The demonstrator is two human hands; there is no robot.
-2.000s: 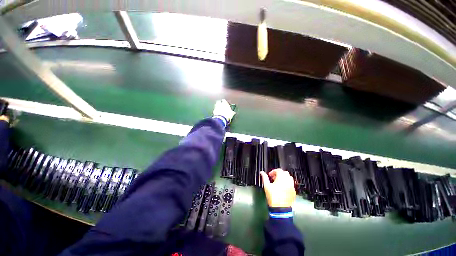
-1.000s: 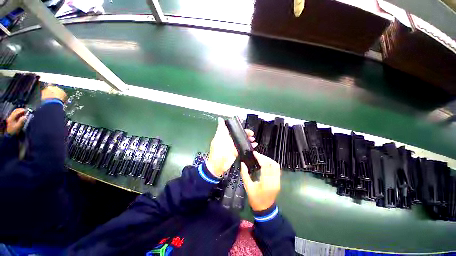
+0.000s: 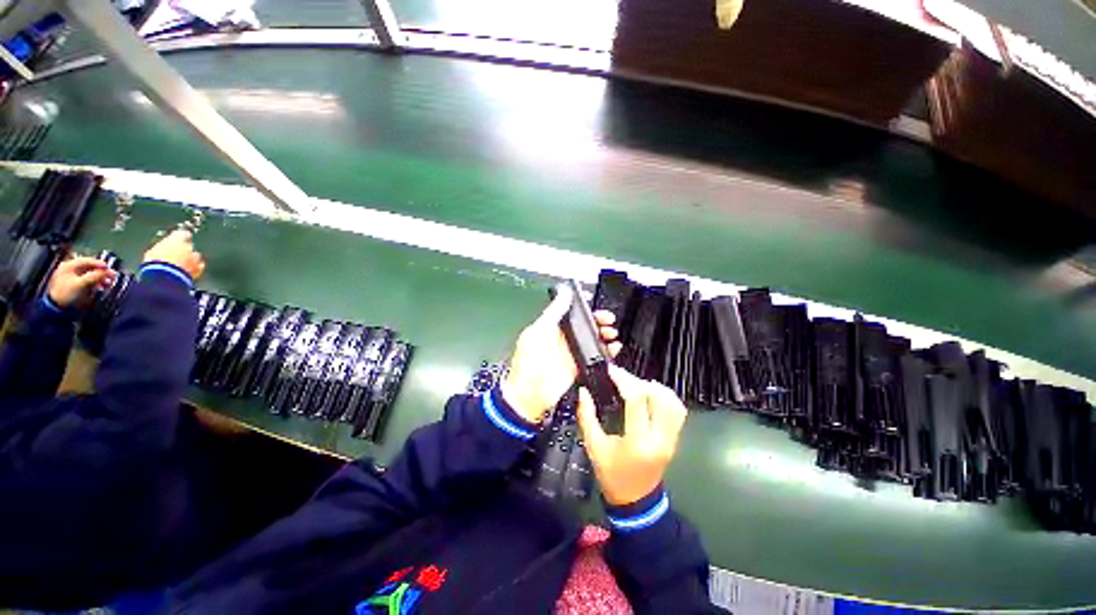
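My left hand (image 3: 541, 370) and my right hand (image 3: 633, 435) hold one long black remote part (image 3: 585, 340) between them, above the bench's near side. Its plain back side faces up. My left fingers wrap around its upper part and my right thumb and fingers are at its lower end. Whether a front shell is under the back cover cannot be told. Assembled remotes (image 3: 563, 451) with button dots lie below my hands, partly hidden by them. A large overlapping row of black back covers (image 3: 862, 375) lies to the right along the white strip.
A coworker's hand (image 3: 177, 252) and sleeves are at left, near a row of black front shells (image 3: 301, 357). A slanting metal post (image 3: 192, 114) meets the white strip (image 3: 445, 242). Brown cardboard (image 3: 769, 72) stands beyond. A blue bin edge (image 3: 865, 605) shows at bottom right.
Since two seconds ago, my left hand has come back from beyond the white strip and my right hand has left the back covers. Both now hold the black part. The coworker's hands have moved slightly right.
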